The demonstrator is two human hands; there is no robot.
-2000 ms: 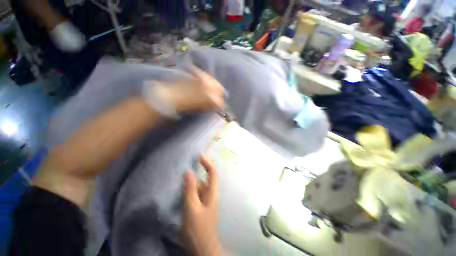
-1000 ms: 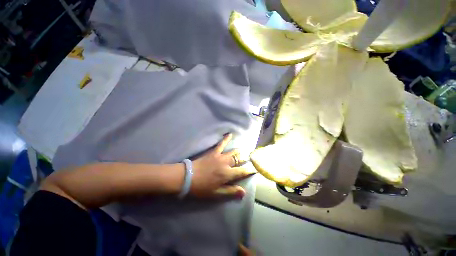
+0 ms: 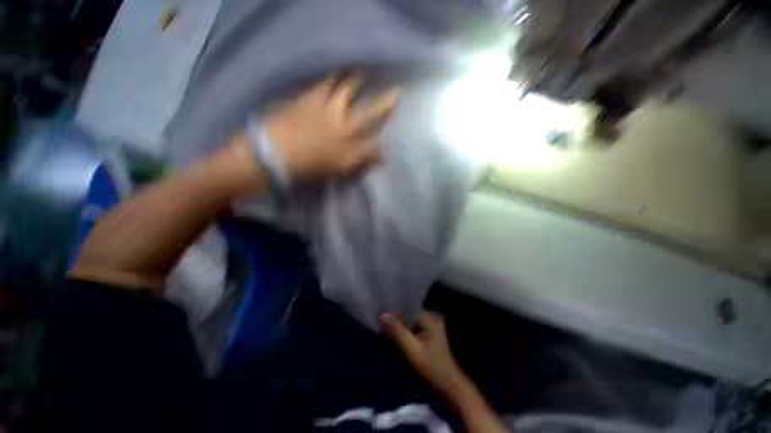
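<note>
A grey fabric panel (image 3: 380, 216) lies across the white table and hangs over its front edge, blurred by motion. My left hand (image 3: 330, 127), with a pale band at the wrist, is on the panel left of the bright light, fingers bent; whether it pinches the cloth is too blurred to tell. My right hand (image 3: 416, 334) is low in the middle and pinches the panel's lower hanging corner between thumb and fingers. The sewing machine's cream bed (image 3: 668, 178) is at the right; glare hides the needle area.
A worn white extension board (image 3: 144, 72) with a yellow scrap is at the upper left. A blue basket (image 3: 254, 296) with pale cloth is at the lower left. The white table's front edge (image 3: 592, 271) runs to the right. Dark blurred machine parts are at the upper right.
The view has shifted down and the peel is out of view. The panel hangs over the front edge. My left hand has lifted its fingers from their flat spread; my right hand shows more fully, gripping the corner.
</note>
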